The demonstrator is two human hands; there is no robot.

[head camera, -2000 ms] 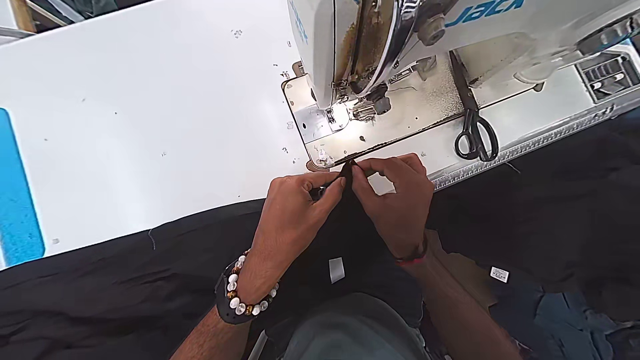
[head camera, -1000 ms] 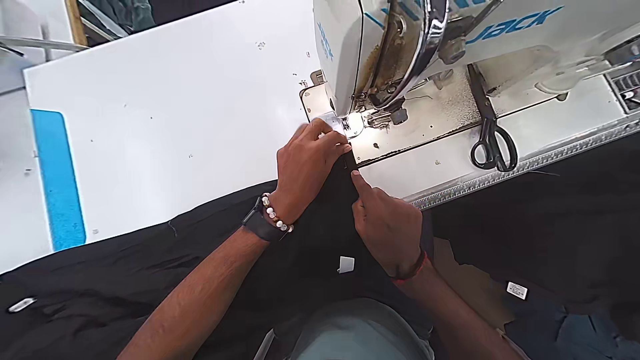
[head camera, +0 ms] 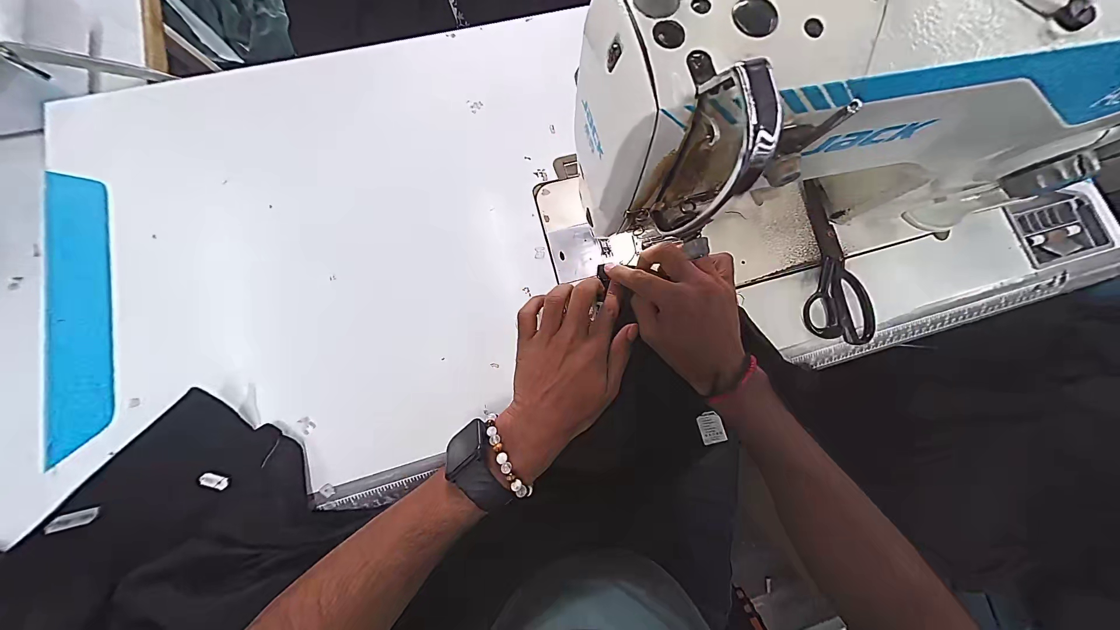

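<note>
Both of my hands are on black fabric in front of the needle area of a white and blue Jack sewing machine. My left hand lies over the fabric with bent fingers, its fingertips near the fabric's narrow end. My right hand pinches the fabric edge just before the presser foot, which it partly hides. The fabric end reaches the lit metal needle plate. Beside my right hand, black-handled scissors rest on the machine bed.
More black fabric with white tags drapes over the left front of the white table. A measuring tape strip runs along the front edge. Dark fabric hangs at the right. Thread scraps dot the tabletop.
My right hand has moved from below the left hand up to the needle area. My left hand has drawn back a little from it. The fabric at the left has shifted, uncovering the table's front edge.
</note>
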